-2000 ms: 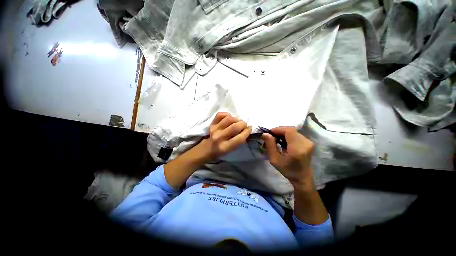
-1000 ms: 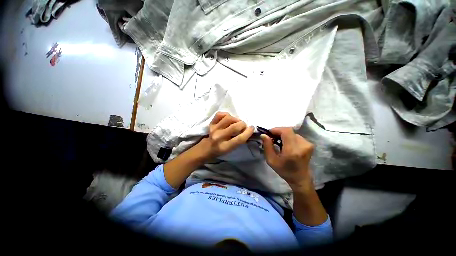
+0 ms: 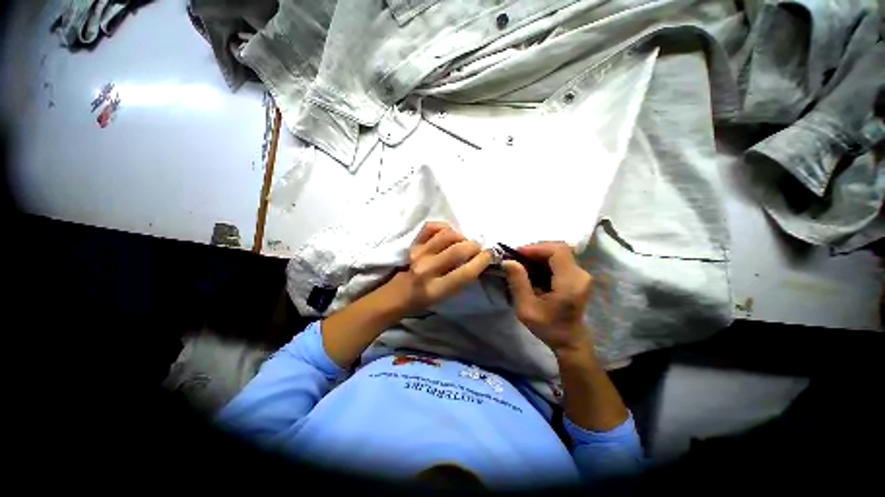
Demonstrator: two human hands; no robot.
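A pale grey-white garment (image 3: 670, 194) lies spread over the table edge in front of me, its dark neck label (image 3: 321, 297) at the lower left. My left hand (image 3: 446, 264) pinches a bit of the garment's cloth near its middle. My right hand (image 3: 551, 294) holds small dark thread snips (image 3: 529, 267), their tip pointing left at the pinched cloth, close to my left fingertips. The snips' handles are mostly hidden in my right hand. I cannot make out any thread.
More grey garments (image 3: 340, 73) lie heaped at the far side, and a sleeve with a cuff (image 3: 810, 160) lies at the right. The white table (image 3: 146, 165) has a brown joint line. Pale cloth (image 3: 213, 364) shows below the table at the left.
My right hand has shifted slightly left, towards my left fingertips, and turned a little with the snips. My left hand stays almost in place. The garment lies nearly the same.
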